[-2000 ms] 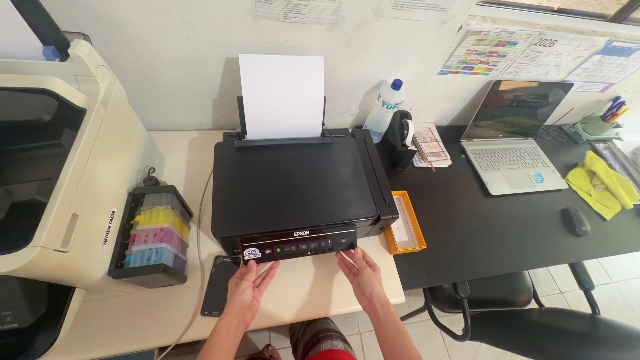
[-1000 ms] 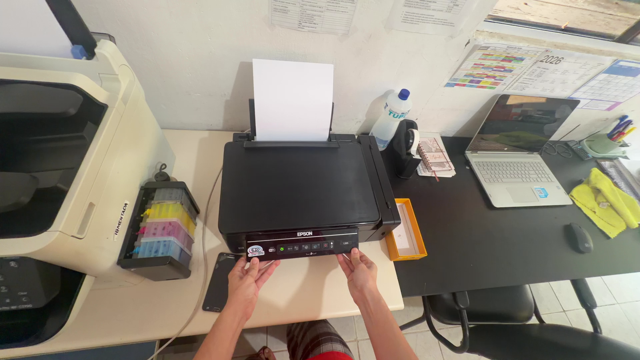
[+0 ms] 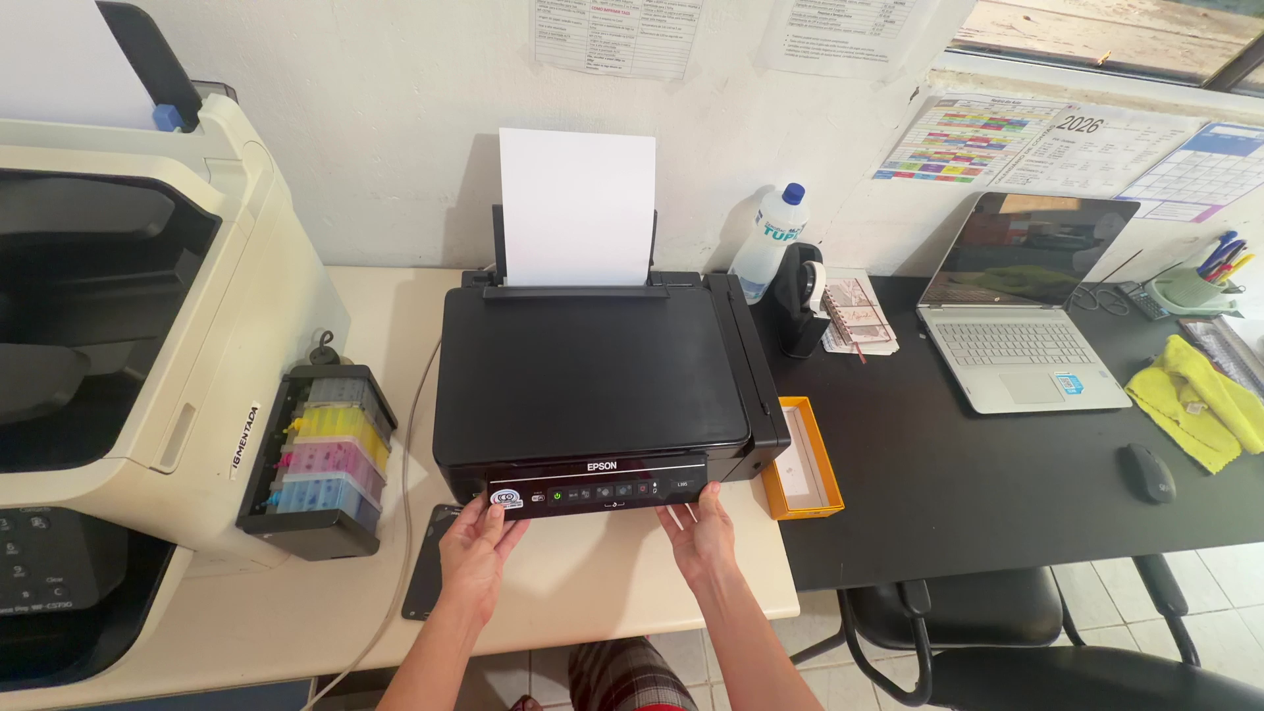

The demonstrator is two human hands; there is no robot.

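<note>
A black Epson inkjet printer stands on a cream table, its lid closed. White paper rises upright from its rear feed. My left hand is at the lower left front corner of the printer, thumb on the front panel and fingers partly beneath its edge. At the right end of the same panel, my right hand touches the lower edge in the same way, thumb up. A small green light shows among the panel's buttons. The undersides of the fingers are partly hidden, and no sheet shows at the front.
On the left are a large cream printer, an ink tank unit, a cable and a black smartphone. To the right lie a yellow box, tape dispenser, bottle, notebooks, laptop, mouse and yellow cloth.
</note>
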